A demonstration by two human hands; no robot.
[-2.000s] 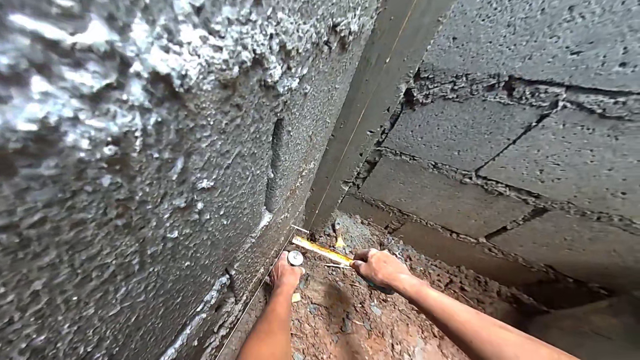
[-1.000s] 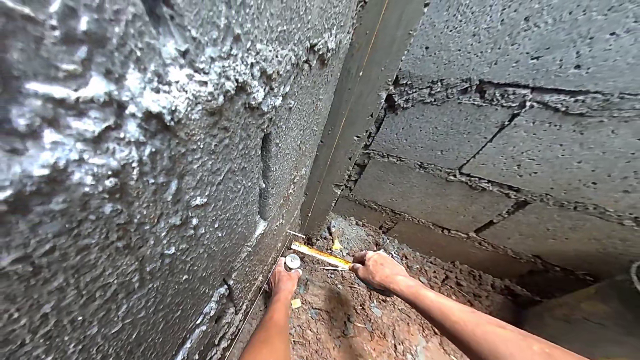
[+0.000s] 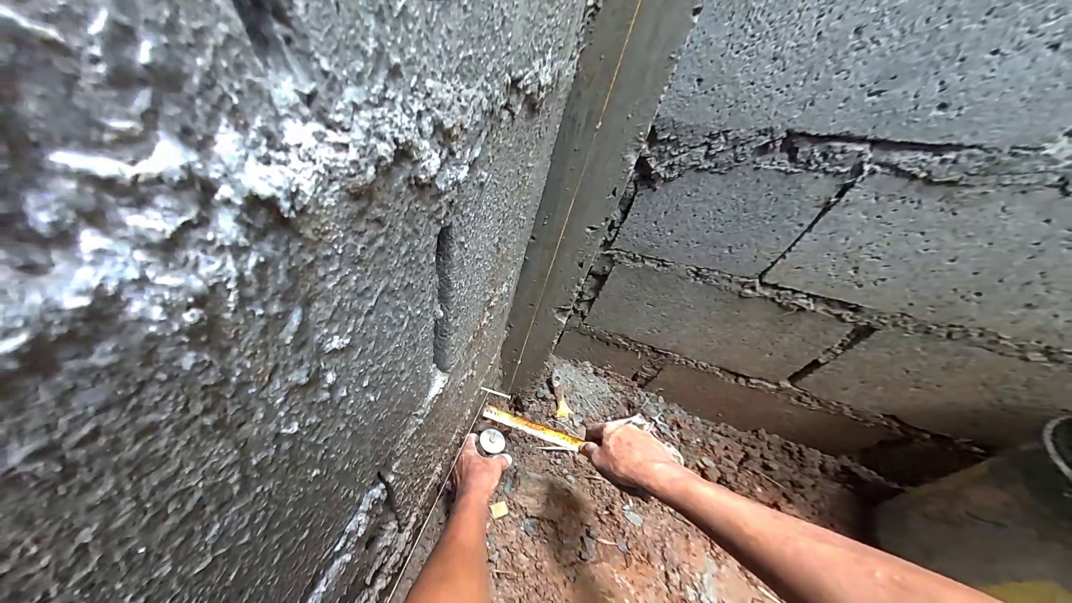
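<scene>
Low in the wall corner, my right hand [image 3: 632,454] grips one end of a yellow-and-white measuring strip [image 3: 536,429], whose far end reaches the foot of the left wall. My left hand [image 3: 480,467] is closed around a small round metal-topped object [image 3: 492,441] beside that wall; its exact kind is unclear. A thin pale rod or nail [image 3: 496,393] sticks out just beyond the strip's far end. A taut string [image 3: 572,201] runs down the smooth concrete column [image 3: 548,251]. Another string [image 3: 429,519] passes low along the left wall.
A rough plastered wall [image 3: 335,377] rises close on the left. Concrete blocks [image 3: 712,310] form the right wall. Reddish soil and rubble [image 3: 586,536] cover the ground, with a small yellow-tipped object [image 3: 561,402] in the corner. A large container [image 3: 988,511] stands at lower right.
Both hands stay at about the same place by the foot of the wall. The view has shifted slightly, and more of the container shows at right.
</scene>
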